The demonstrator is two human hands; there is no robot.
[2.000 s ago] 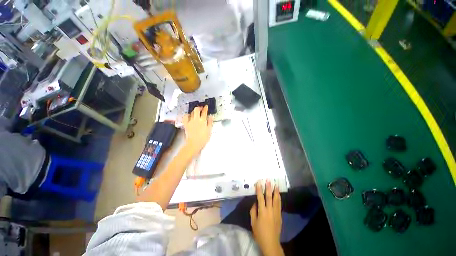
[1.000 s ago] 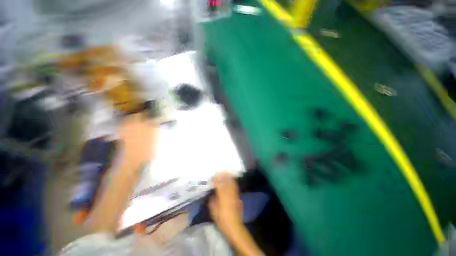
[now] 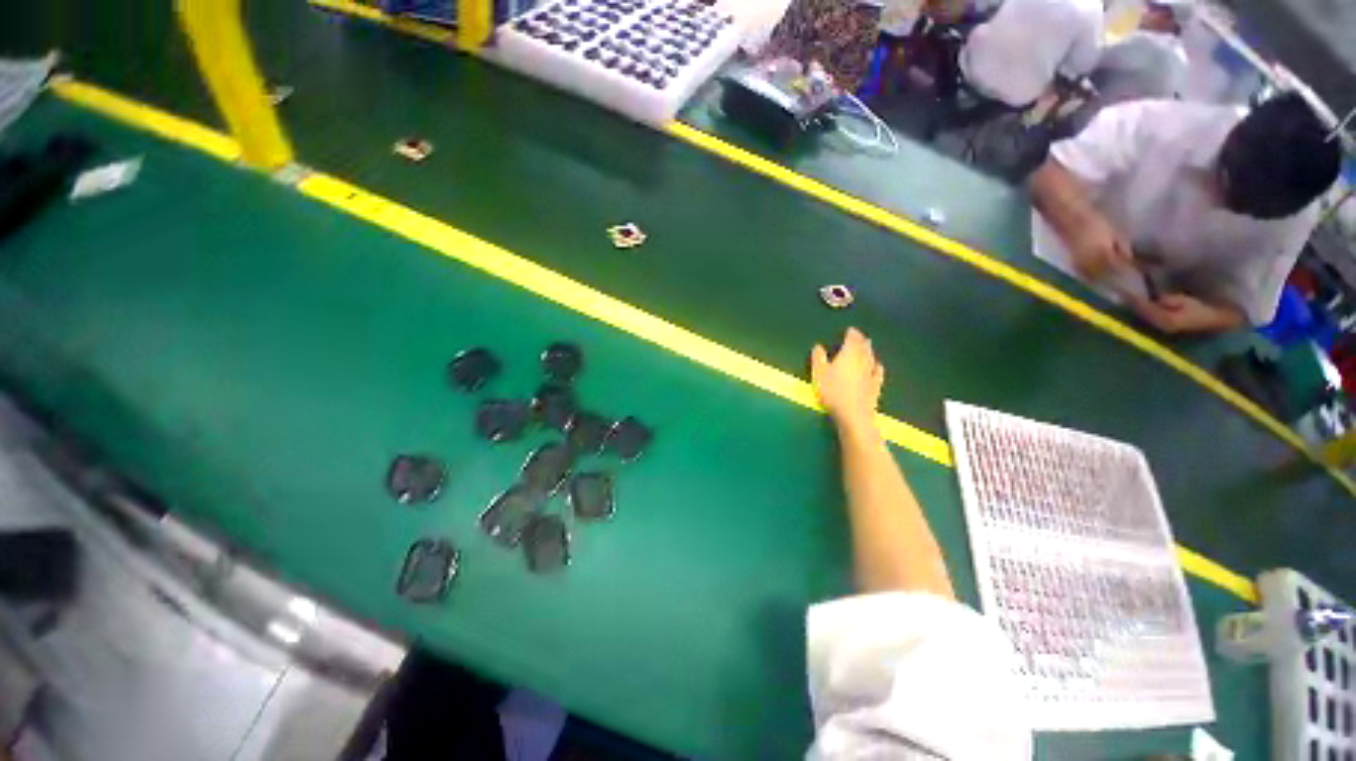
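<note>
My right hand (image 3: 849, 378) reaches over the yellow lane line onto the dark green lane, fingers slightly apart, with nothing visible in them. A small silvery and copper-toned sub-assembly (image 3: 837, 296) lies just beyond its fingertips, not touched. Similar small parts lie singly further left on the lane, one at the centre (image 3: 626, 235) and one at the upper left (image 3: 412, 149). Several black watch housings (image 3: 546, 468) lie loose on the green belt, left of my arm. My left hand is not in view.
A white parts sheet (image 3: 1086, 572) lies right of my forearm, with a white slotted tray (image 3: 1291, 654) beyond it. A white tray of dark parts (image 3: 595, 75) stands across the lane. A yellow post (image 3: 235, 89) rises at upper left. Another person (image 3: 1175, 208) works across the lane.
The view has swung right, from the press machine to the belt. My right hand has left the machine base's front edge and now reaches over the lane. My left hand has gone out of view.
</note>
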